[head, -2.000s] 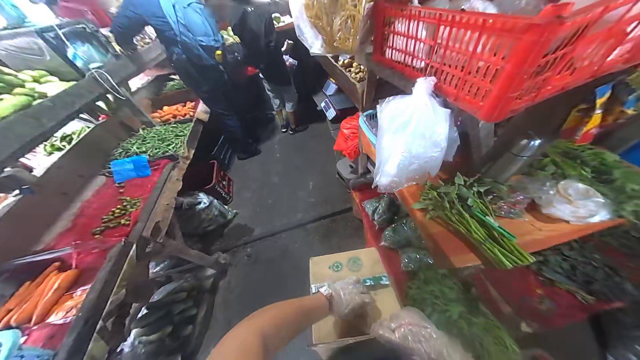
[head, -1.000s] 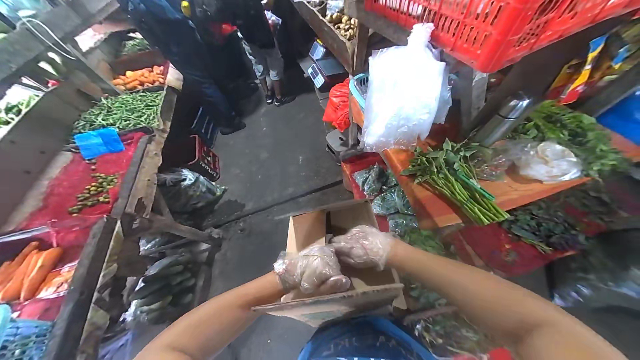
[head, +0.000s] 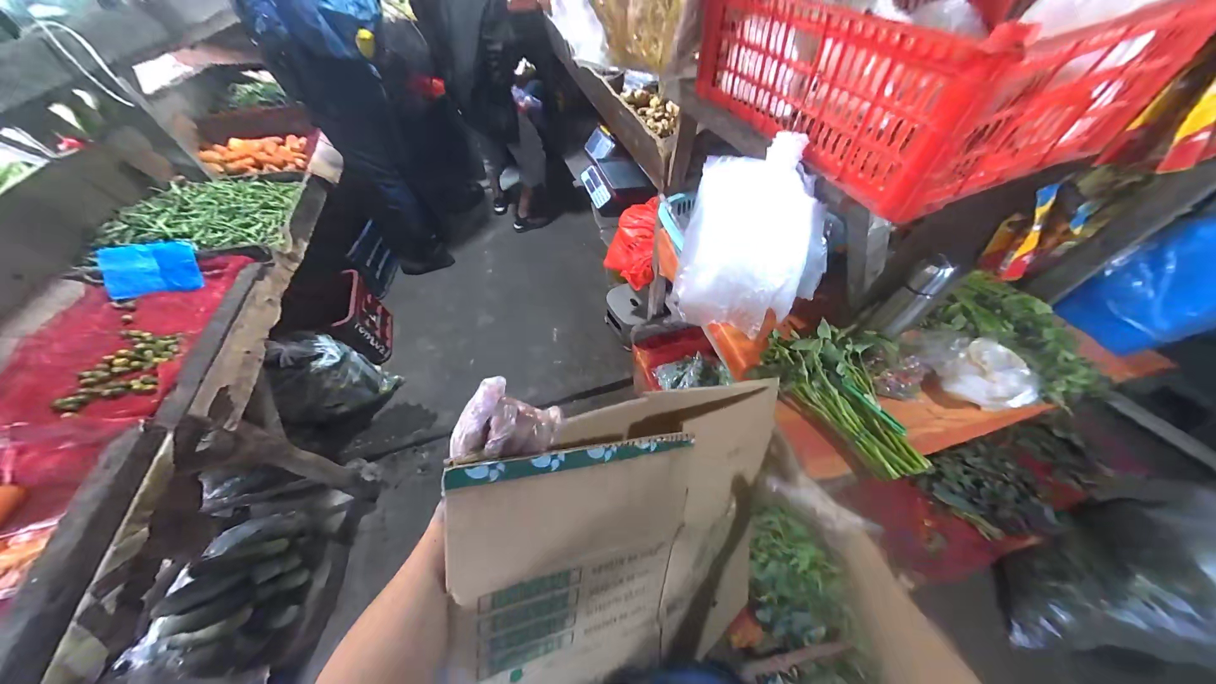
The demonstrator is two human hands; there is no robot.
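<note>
A brown cardboard box [head: 589, 541] with a green printed strip stands tilted up in front of me, its flaps raised and printed writing on its near face. My left hand [head: 502, 423], in a clear plastic glove, grips the box's upper left edge, with the fingers curled over the far side. On the box's right side is my right hand [head: 807, 494], also gloved; it is blurred and partly behind the cardboard, so its fingers are hidden. The inside of the box cannot be seen.
Right: an orange shelf with leafy greens [head: 845, 408], a white plastic bag [head: 755, 237], a steel flask [head: 917, 294] and a red crate [head: 855, 104] above. Left: a stall with green beans [head: 204, 214] and bagged dark vegetables [head: 237, 589] below. People stand up the aisle [head: 503, 294].
The box has been lifted and tilted up, hiding its inside. My left hand has moved from the box's opening to its left edge, my right hand to its right side.
</note>
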